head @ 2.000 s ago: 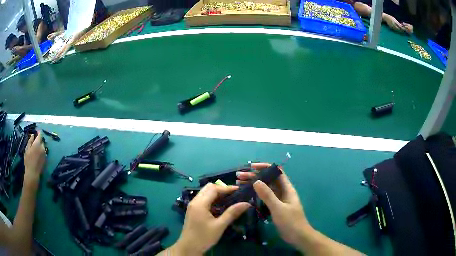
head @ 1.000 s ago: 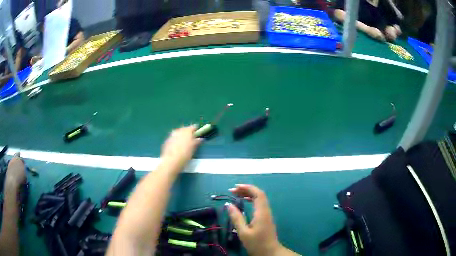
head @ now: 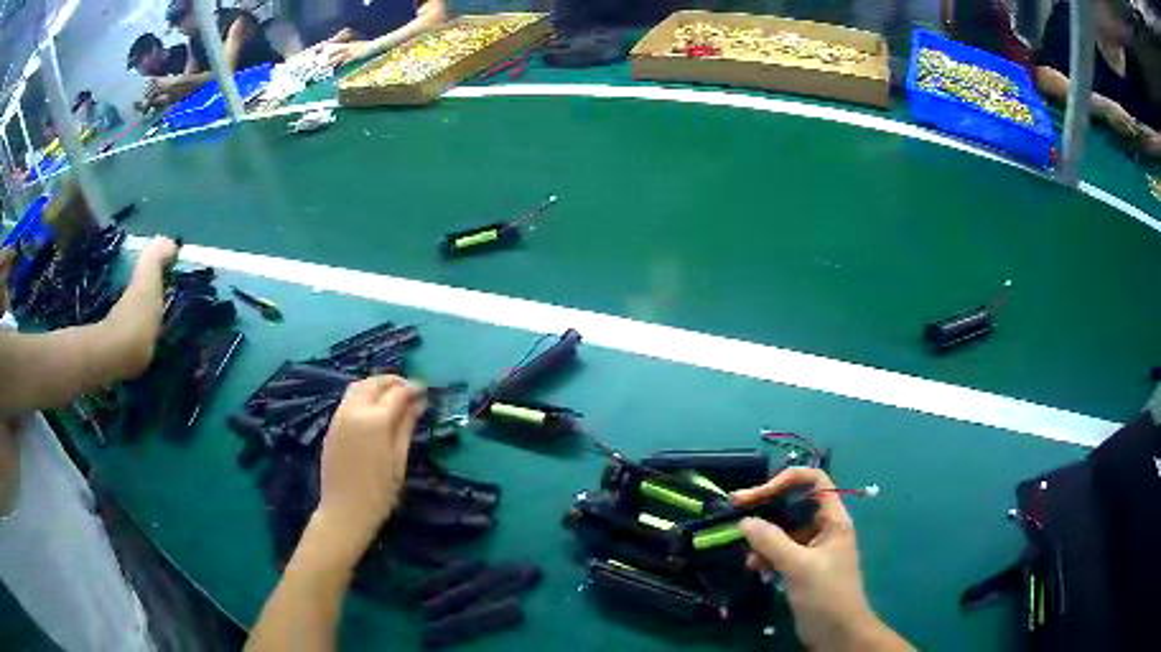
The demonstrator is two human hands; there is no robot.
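Observation:
My right hand point(head: 815, 541) holds a battery unit point(head: 726, 532), black with a green cell showing and a white plug on its wires, over a pile of similar battery units point(head: 649, 588). My left hand point(head: 369, 446) is at the heap of black covers point(head: 299, 395); its fingertips are blurred near a dark piece, and I cannot tell if they grip it. Another battery unit with a green cell point(head: 522, 415) lies between the heap and the pile, beside a black closed unit point(head: 548, 367).
The green belt point(head: 713, 217) carries a unit with green showing point(head: 481, 238) and a black unit point(head: 960, 327). Another person's arm point(head: 96, 350) reaches into parts at the left. Cardboard tray point(head: 764, 79) and blue bin point(head: 974, 108) stand beyond. Black bag point(head: 1120, 548) is at right.
My left hand has come back from the belt to the cover heap. My right hand now holds a battery unit. The view has turned left.

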